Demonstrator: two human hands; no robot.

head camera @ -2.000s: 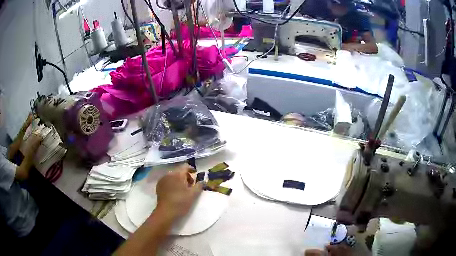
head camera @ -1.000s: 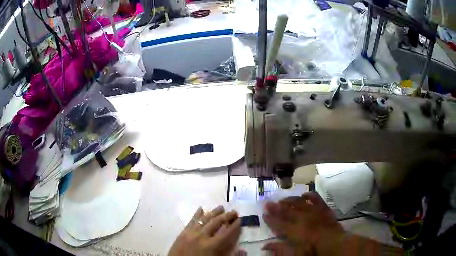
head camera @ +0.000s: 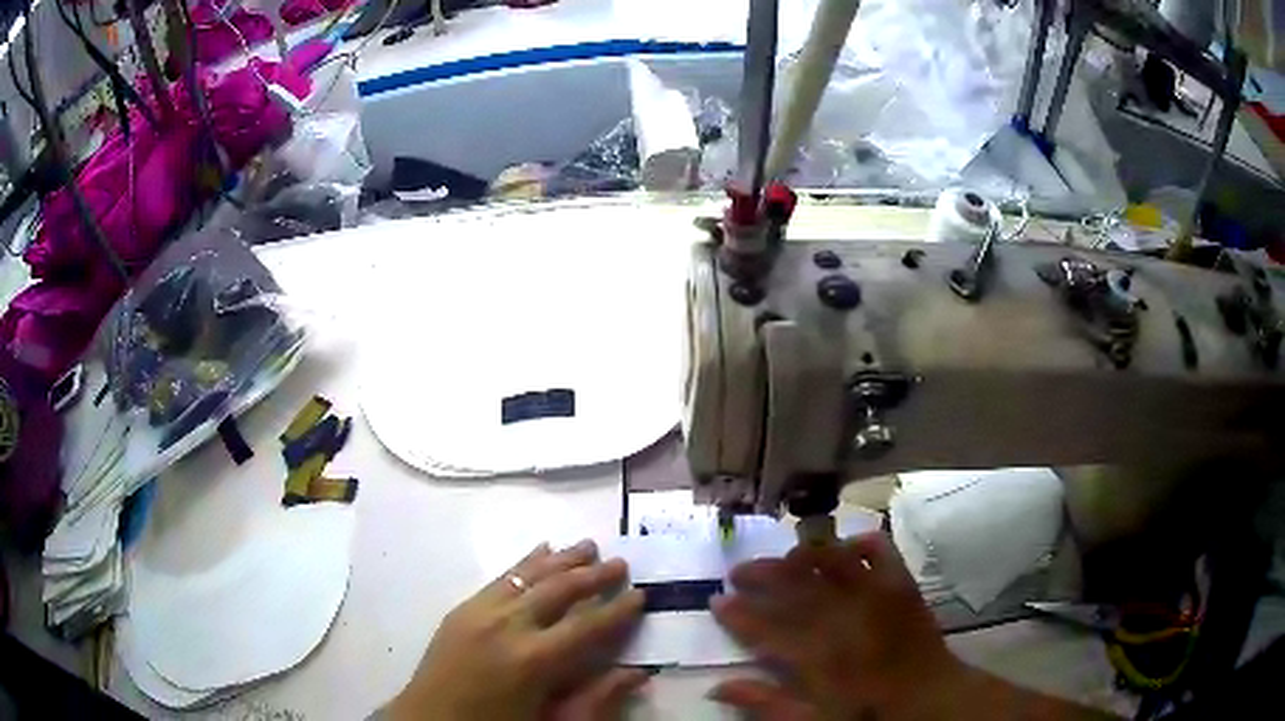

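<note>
A white panel [head camera: 682, 641] lies flat in front of the needle plate [head camera: 677, 513]. A dark woven label [head camera: 677, 596] lies across it. My left hand [head camera: 543, 631] presses on the panel at the label's left end. My right hand [head camera: 832, 620] presses at its right end, its fingers close to the presser foot [head camera: 727, 530]. The sewing machine head [head camera: 846, 373] reaches in from the right above my hands. The panel's outer sides are hidden under my hands.
Loose labels [head camera: 319, 451], rounded white panels [head camera: 240, 599] and a clear plastic bag of labels [head camera: 197, 345] lie at left. Another panel with a label [head camera: 522, 324] lies behind. A folded white pile [head camera: 982, 528] and yellow-handled snips [head camera: 1153, 645] are right, under the machine arm.
Over the last second, the panel and label moved slightly left and up in view, with my hands still on them. Earlier, my left hand was at the loose labels. The view has swung right.
</note>
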